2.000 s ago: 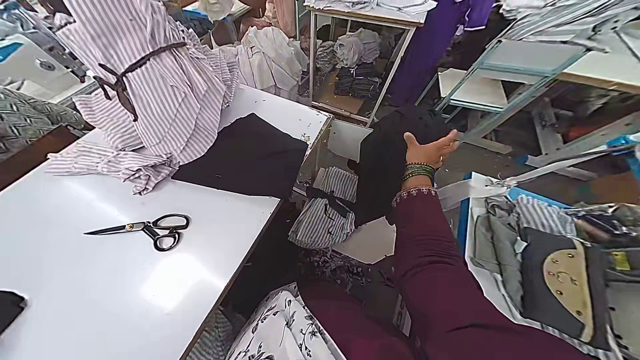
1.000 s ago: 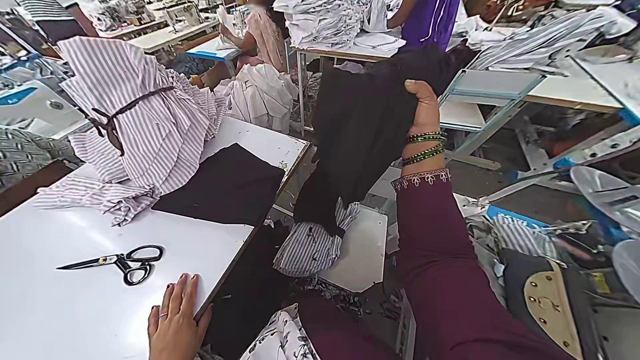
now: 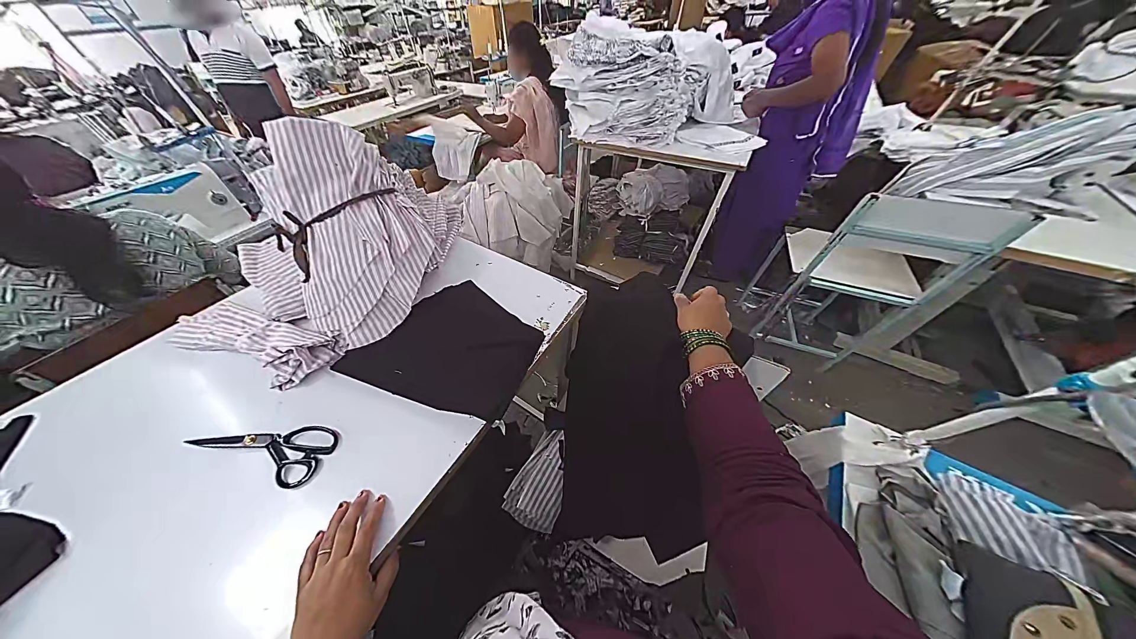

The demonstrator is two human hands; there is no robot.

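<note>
My right hand (image 3: 704, 321) is closed on the edge of a black fabric piece (image 3: 626, 417), which hangs beside the white table (image 3: 169, 524). My left hand (image 3: 346, 564) rests flat on the table's near edge, holding nothing. Fabric shears with black handles (image 3: 288, 448) lie on the table just beyond it. Farther back, a black cloth panel (image 3: 448, 346) lies flat at the table's far corner, next to a bundle of striped fabric (image 3: 346, 231) tied with a dark strip. Striped cloth (image 3: 537, 488) shows partly behind the hanging black fabric.
A folding chair (image 3: 887, 257) stands at the right. Near right are grey and striped cloths (image 3: 1003, 524) and a dark bag (image 3: 1012, 586). A table with stacked white garments (image 3: 630, 84) stands ahead, with a person in purple (image 3: 790, 133) beside it. Another person sits farther back (image 3: 528, 115).
My right hand was reaching out open, then took hold of the black fabric and raised it; now the fabric hangs lower and more spread out. My left hand came into view onto the table.
</note>
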